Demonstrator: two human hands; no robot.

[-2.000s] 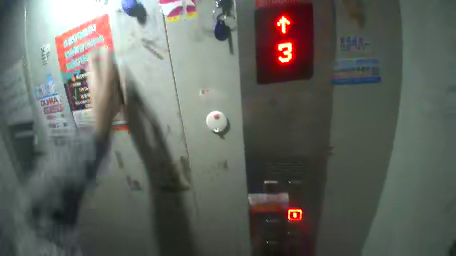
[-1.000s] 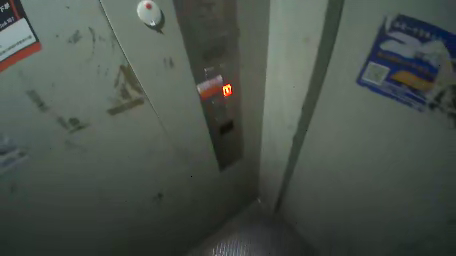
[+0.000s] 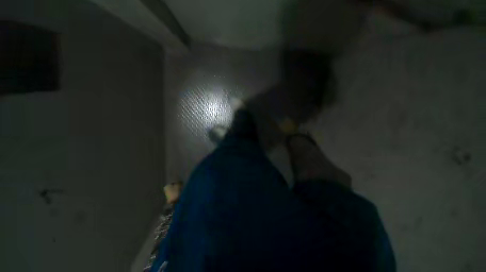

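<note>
The view is dark and blurred and looks down at the lift car floor (image 3: 200,109), where a bright reflection shows on the chequer plate. My left hand (image 3: 172,192) is a small, blurred patch at the end of a patterned sleeve, low beside my leg; its fingers and anything in it cannot be made out. My right hand is not in view. My legs in dark blue trousers (image 3: 240,207) fill the bottom middle, with my feet on the floor above them.
Grey lift walls stand close on the left (image 3: 106,143) and the right (image 3: 415,138). A dark rectangular patch (image 3: 29,58) is on the left wall. A blurred dark shape (image 3: 306,79) is beyond my feet; I cannot tell what it is.
The view has swung down from the lit lift panel and poster to the floor and my legs. The raised blurred hand before the wall is gone; my left hand now shows low.
</note>
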